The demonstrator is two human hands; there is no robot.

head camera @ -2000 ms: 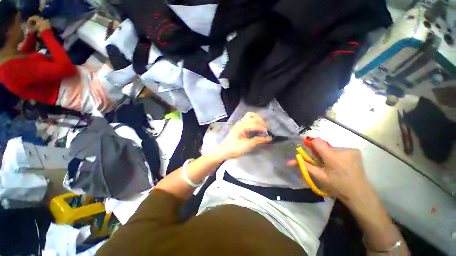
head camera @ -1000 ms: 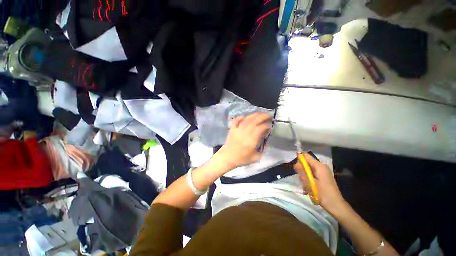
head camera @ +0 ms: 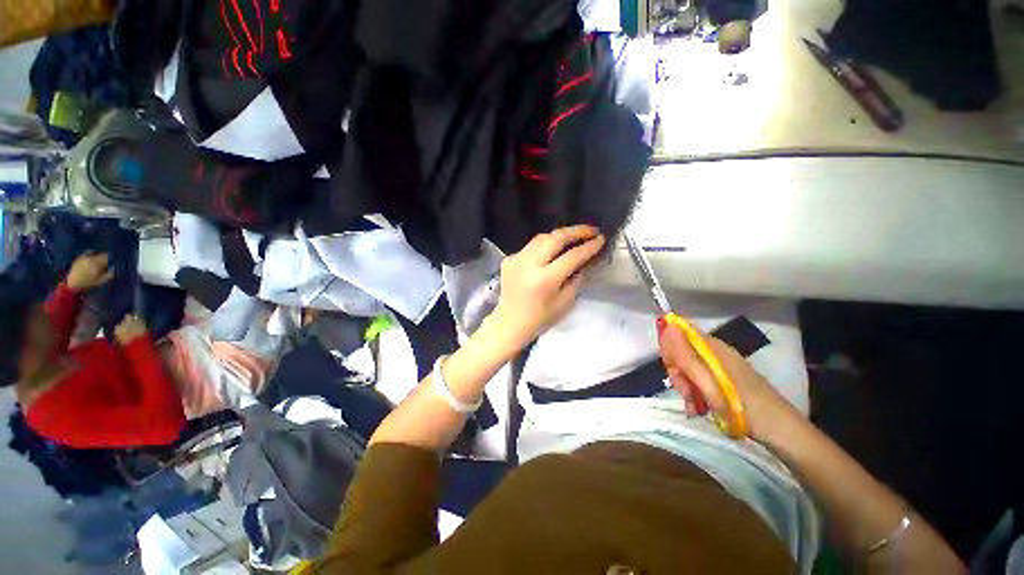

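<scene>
My left hand (head camera: 545, 283) is at the lower edge of the black garment (head camera: 449, 135), its fingertips closed on that edge. My right hand (head camera: 713, 382) holds scissors (head camera: 710, 362) by the yellow and red handle loops. The blades point up and left, their tips close to the garment's edge, just right of my left fingertips. Whether the blades touch cloth is unclear. A black strip (head camera: 741, 337) lies on the white lap cloth (head camera: 590, 340), beside my right hand.
Dark red snips (head camera: 859, 92) and a black cloth piece (head camera: 932, 45) lie on the white machine bed (head camera: 831, 230). Pale cut pieces (head camera: 382, 270) are heaped at left. A person in red (head camera: 107, 388) sits at far left, near another machine (head camera: 107, 169). Grey cloth (head camera: 294, 466) lies lower left.
My left hand has moved up to the black garment's edge, and the garment edge reaches further down. The scissors have moved up, their tips now near that edge. The view has also shifted.
</scene>
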